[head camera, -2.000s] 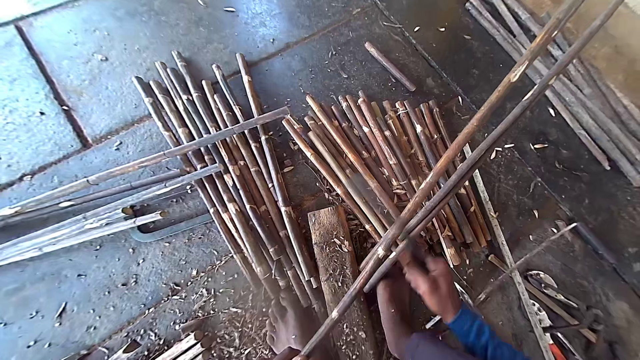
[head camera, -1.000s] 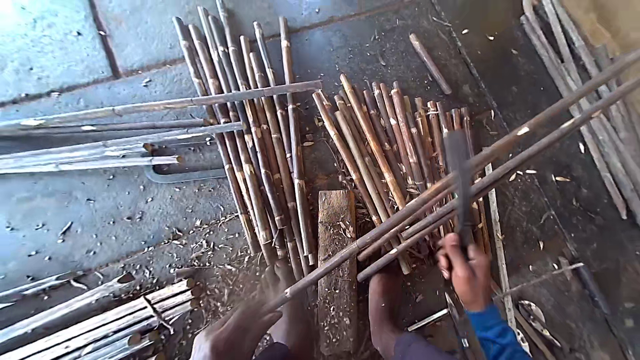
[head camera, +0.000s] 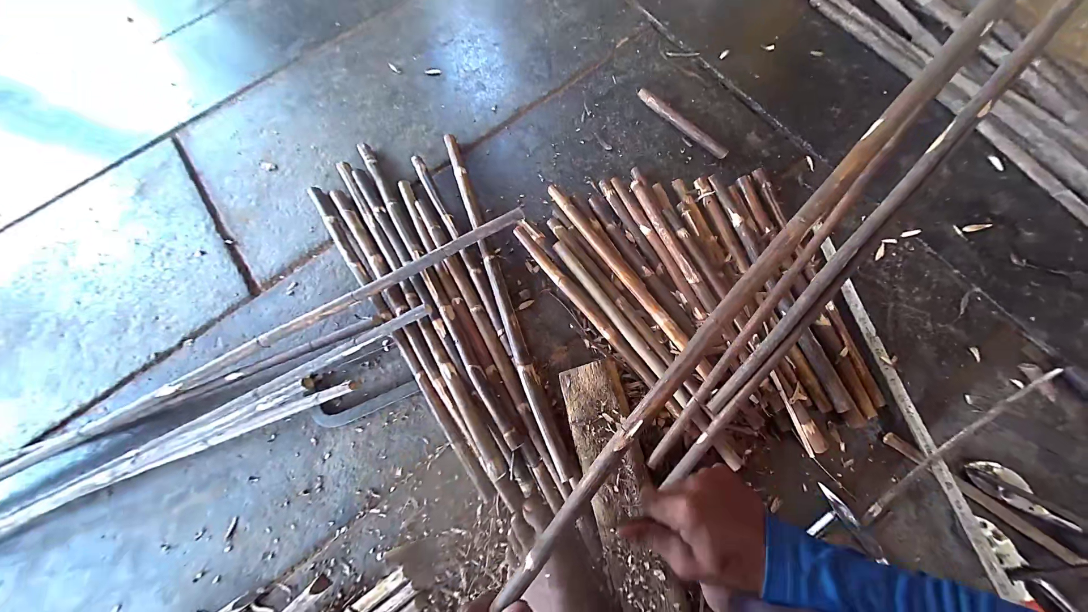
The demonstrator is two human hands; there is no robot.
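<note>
Three long wooden poles slant from the upper right to the lower centre. At the bottom edge my left hand [head camera: 503, 604], mostly cut off, is on the lower end of the longest pole [head camera: 671, 382]. My right hand [head camera: 710, 531], in a blue sleeve, has its fingers curled at the lower end of another pole [head camera: 799, 314]; a firm grip on it cannot be made out. Under the longest pole a rough wooden block [head camera: 595, 408] lies between my feet, a bare foot [head camera: 565, 565] beside it. Short cut sticks [head camera: 646, 255] lie behind the poles, longer sticks [head camera: 442, 314] to their left.
Pale poles [head camera: 255, 344] reach in from the left over a metal frame [head camera: 365, 412]. A long flat strip [head camera: 909, 408], a metal blade [head camera: 841, 510] and metal tools [head camera: 1011, 493] lie on the right. More poles [head camera: 1020, 127] lie upper right. Shavings are scattered over the stone floor.
The dark blade upright in my right hand one second ago no longer stands there; that hand is now lower, at the pole ends. My left hand shows less. The view has shifted and tilted.
</note>
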